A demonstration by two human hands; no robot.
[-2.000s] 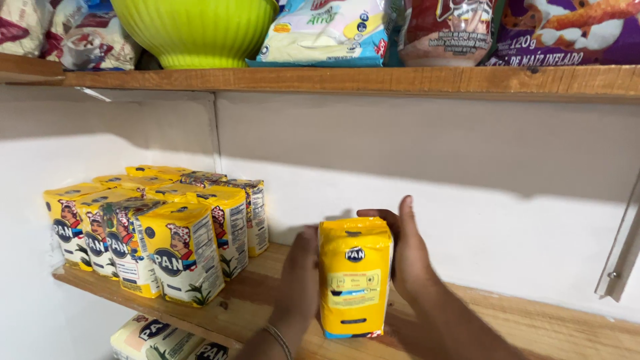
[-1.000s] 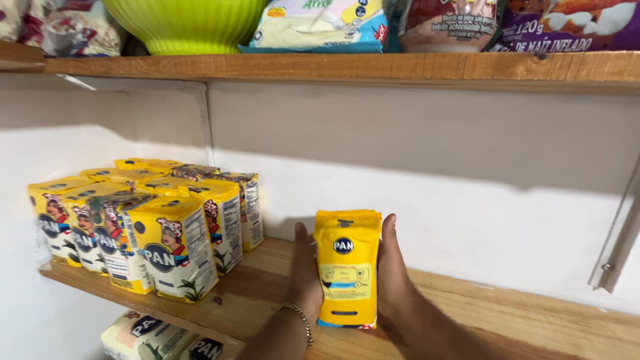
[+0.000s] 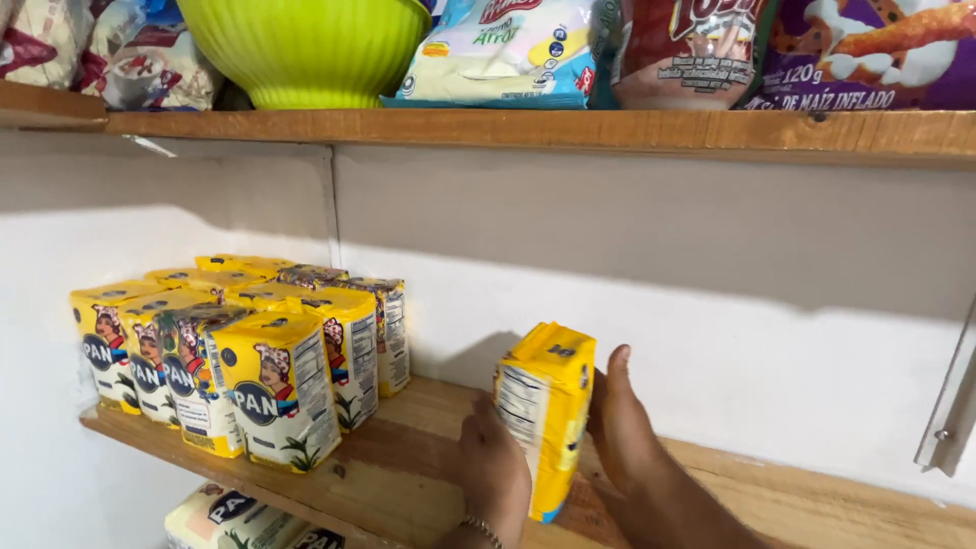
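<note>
A yellow P.A.N. flour package (image 3: 560, 427) stands upright, turned so that a white side panel with printed text faces left. My left hand (image 3: 492, 457), with a beaded bracelet at the wrist, is against its left side. My right hand (image 3: 629, 427) is at its right side, thumb pointing up; its fingers are partly hidden behind the package. To the left, several similar yellow and white P.A.N. packages (image 3: 278, 396) stand in close rows on the wooden shelf (image 3: 412, 488). Whether the held package touches the shelf is not clear.
The upper wooden shelf (image 3: 534, 133) holds a green ribbed bowl (image 3: 305, 46), a light blue and white bag (image 3: 496, 61), a purple snack bag (image 3: 877, 61) and other bags. More P.A.N. packages (image 3: 229, 518) lie below the middle shelf. A metal bracket (image 3: 945, 412) is on the right wall.
The package between my hands has been turned from its broad yellow face to an angled view of its side. The rows of packages on the left look the same.
</note>
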